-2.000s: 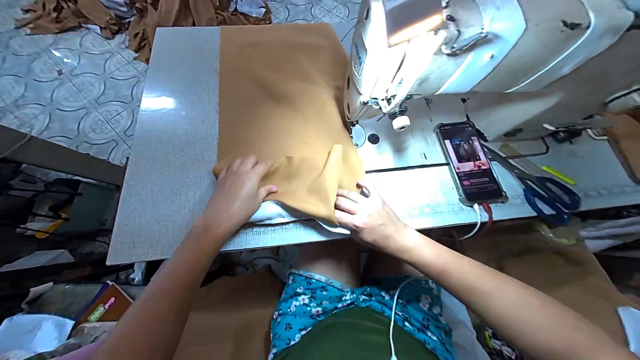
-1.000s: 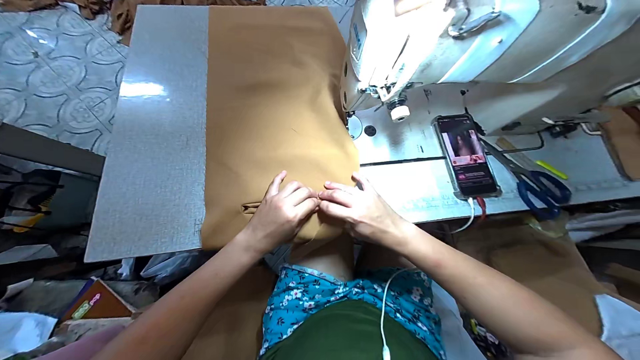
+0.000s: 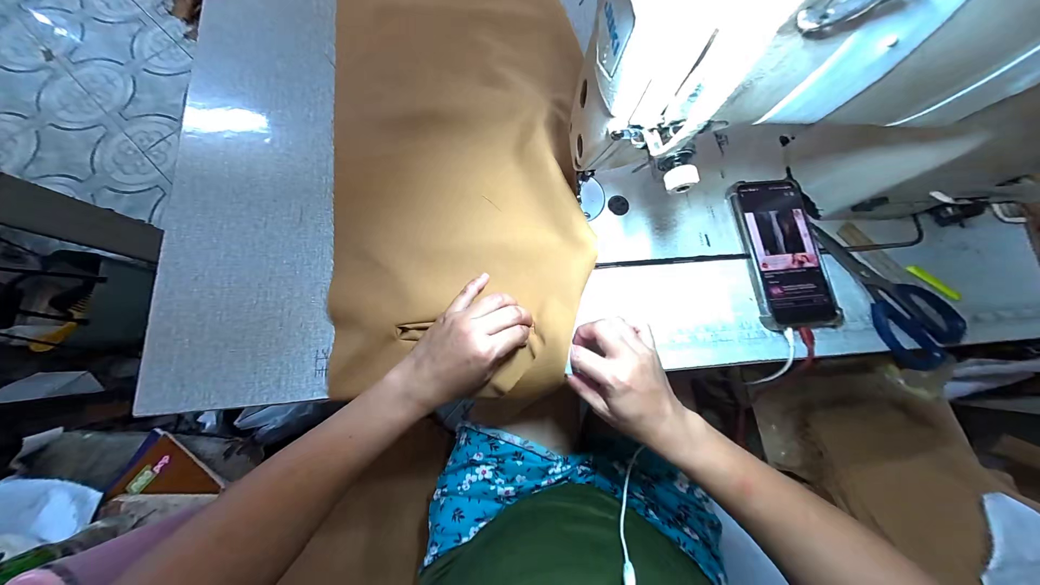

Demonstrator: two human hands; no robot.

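Observation:
Tan fabric (image 3: 455,162) lies over the sewing table (image 3: 252,244), its right side running beside the needle area of a white sewing machine (image 3: 772,73). My left hand (image 3: 475,341) rests on the fabric near the table's front edge, fingertips pinching a fold, with a small welt-like opening (image 3: 413,331) just left of it. My right hand (image 3: 613,366) is at the fabric's lower right edge with its fingers curled. Whether it pinches the edge or a thread cannot be made out.
Right of the machine's needle plate lie a smartphone (image 3: 786,252) with a lit screen and cables, blue-handled scissors (image 3: 910,317) and a yellow-green marker (image 3: 933,283). Brown cloth (image 3: 877,471) hangs below the table at the right. Tiled floor (image 3: 89,97) shows at the far left.
The fabric's lower edge, bunched under both hands two seconds ago, now lies flatter. My right hand has moved right, away from my left, since one second ago.

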